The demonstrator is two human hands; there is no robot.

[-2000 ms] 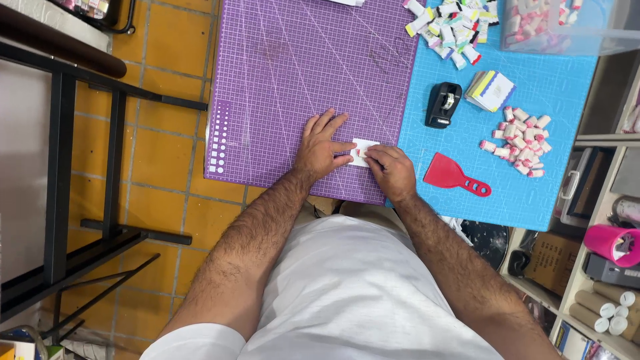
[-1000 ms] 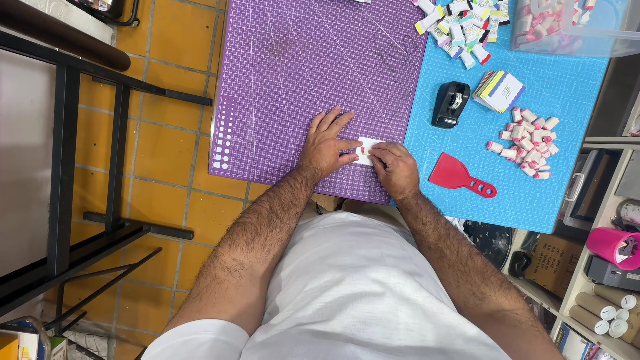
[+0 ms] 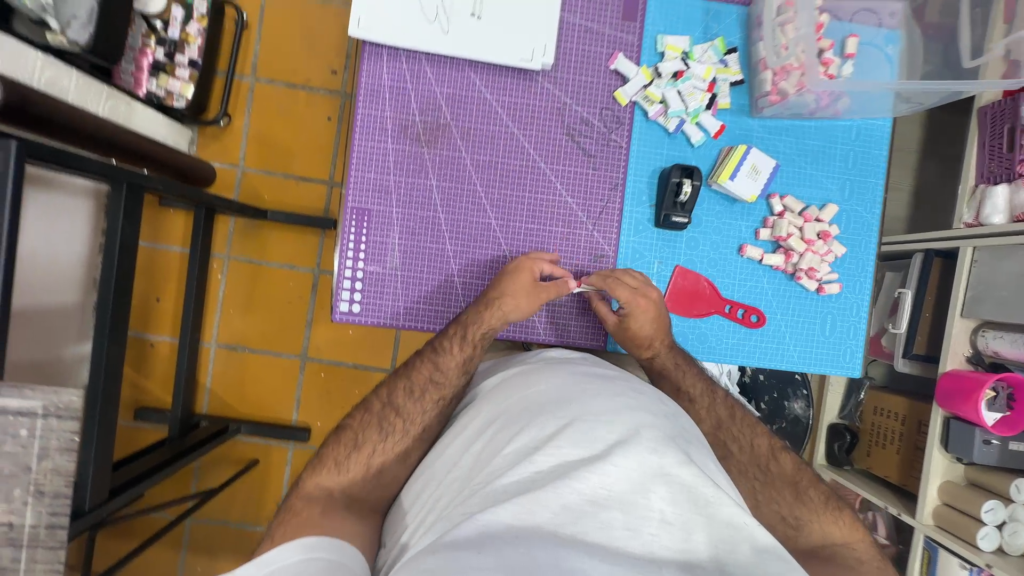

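Over the front edge of the purple cutting mat (image 3: pixel 480 184), my left hand (image 3: pixel 528 288) and my right hand (image 3: pixel 632 308) meet fingertip to fingertip. Between them they pinch a small white paper piece (image 3: pixel 588 289) with a bit of red at its left end; the fingers hide most of it. On the blue cutting mat (image 3: pixel 712 240) to the right lie a red plastic scraper (image 3: pixel 696 294), a black tape dispenser (image 3: pixel 678 197), a stack of printed cards (image 3: pixel 746 172) and a pile of small white-and-pink rolled pieces (image 3: pixel 804 240).
Small wrapped pieces with coloured ends (image 3: pixel 680 88) are heaped at the back of the blue mat, beside a clear plastic bin (image 3: pixel 832 96). White sheets (image 3: pixel 456 28) lie at the far edge. Shelves with a pink cup (image 3: pixel 980 400) stand at right, a black metal frame (image 3: pixel 184 320) at left.
The paper lay flat on the purple mat under both hands; now it is held up between the fingertips, and the left hand's spread fingers have drawn in. The view has shifted.
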